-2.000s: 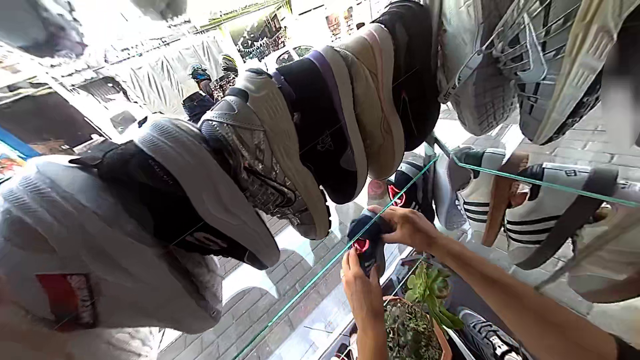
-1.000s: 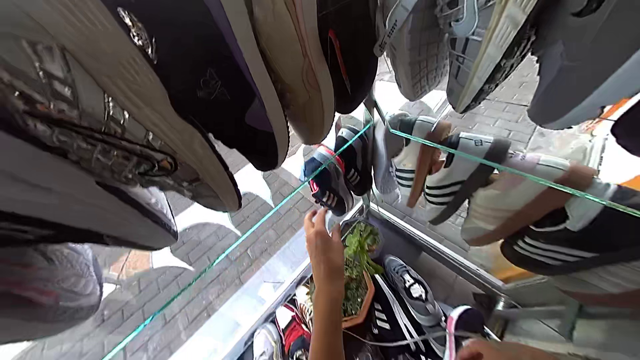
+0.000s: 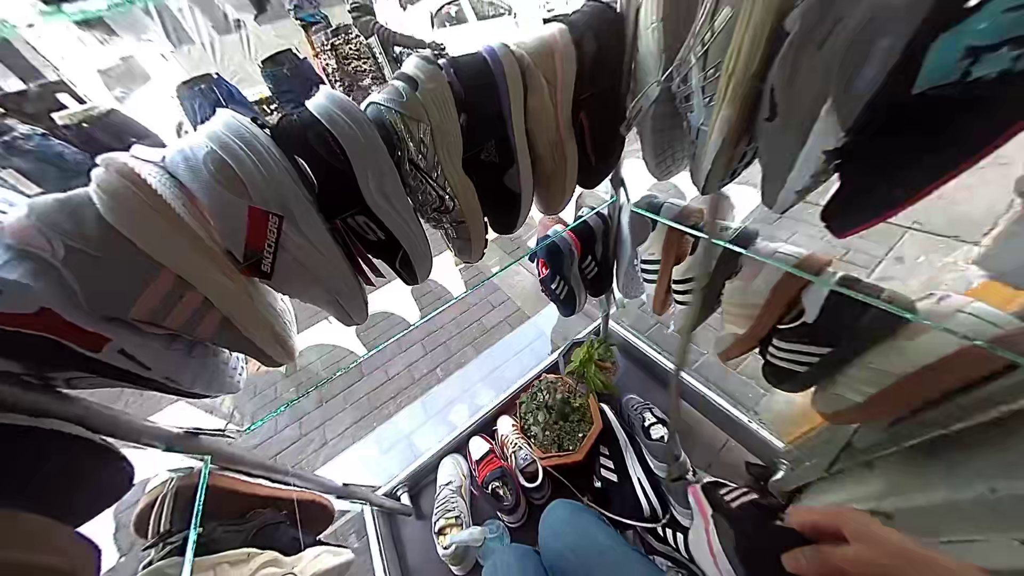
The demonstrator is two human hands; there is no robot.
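My right hand (image 3: 868,540) is at the bottom right edge, its fingers on a black sneaker (image 3: 748,528) with a pale sole and a pink line. That sneaker is low in the display, beside a black shoe with white stripes (image 3: 620,472). My left hand is out of view. Near the corner of the glass shelf, a navy sneaker with red trim and white stripes (image 3: 560,272) sits next to a black striped sneaker (image 3: 594,254). In the lower display are a grey sneaker (image 3: 650,428), a red and black sneaker (image 3: 496,480) and a pale sneaker (image 3: 453,508).
Rows of shoes hang close overhead, among them a white sneaker with a red patch (image 3: 268,216). Glass shelf edges (image 3: 432,316) cross at mid height. A potted plant (image 3: 556,416) stands in the lower corner. A cord (image 3: 696,320) runs down at right. My knees (image 3: 592,540) show below.
Two seconds ago both my hands held the navy sneaker; it now sits on the shelf with no hand on it. My left hand has left the view, and my right is at the black sneaker.
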